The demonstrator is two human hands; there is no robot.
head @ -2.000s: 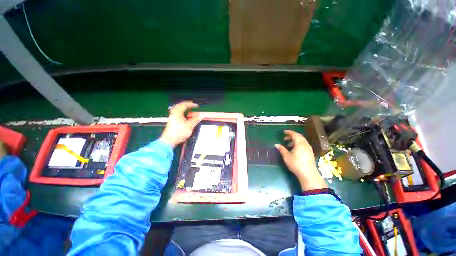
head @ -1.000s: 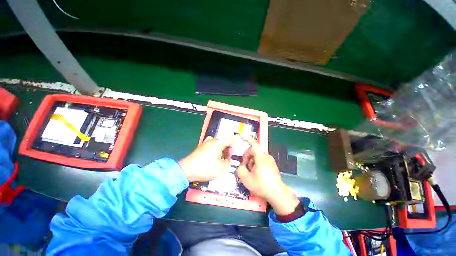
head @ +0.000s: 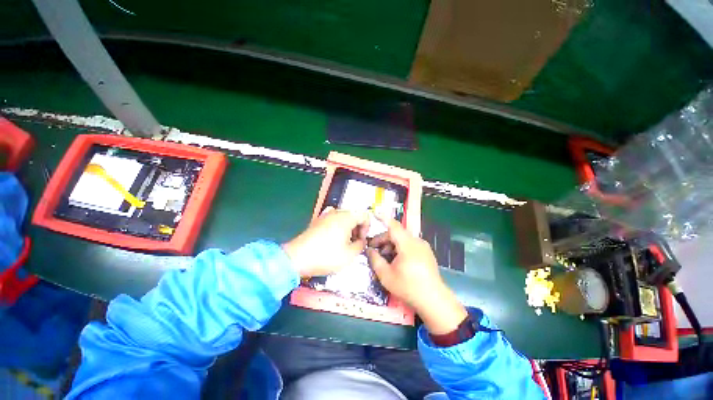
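An opened tablet (head: pixel 352 286) lies in a pale red foam frame (head: pixel 415 195) in front of me, with a white battery (head: pixel 357 195) and a short yellow strip (head: pixel 380 196) at its upper part. My left hand (head: pixel 331 244) and my right hand (head: pixel 404 262) are over the middle of the tablet, fingertips close together. Something small and dark shows between the fingertips; I cannot tell what it is or which hand holds it. The hands hide the tablet's middle.
Another framed tablet (head: pixel 129 192) lies at left. Black pads (head: pixel 446 250) and a clear sheet (head: pixel 478 256) lie right of the work. Farther right are a brown block (head: pixel 533 233), yellow pieces (head: pixel 540 289), a round tin (head: pixel 582 291) and clear plastic bags (head: pixel 664 168). Another worker's sleeve (head: pixel 14 215) shows at left.
Both hands have come in from either side of the tablet to meet over its middle. Since one second ago they have barely moved. The camera view has tilted and shifted.
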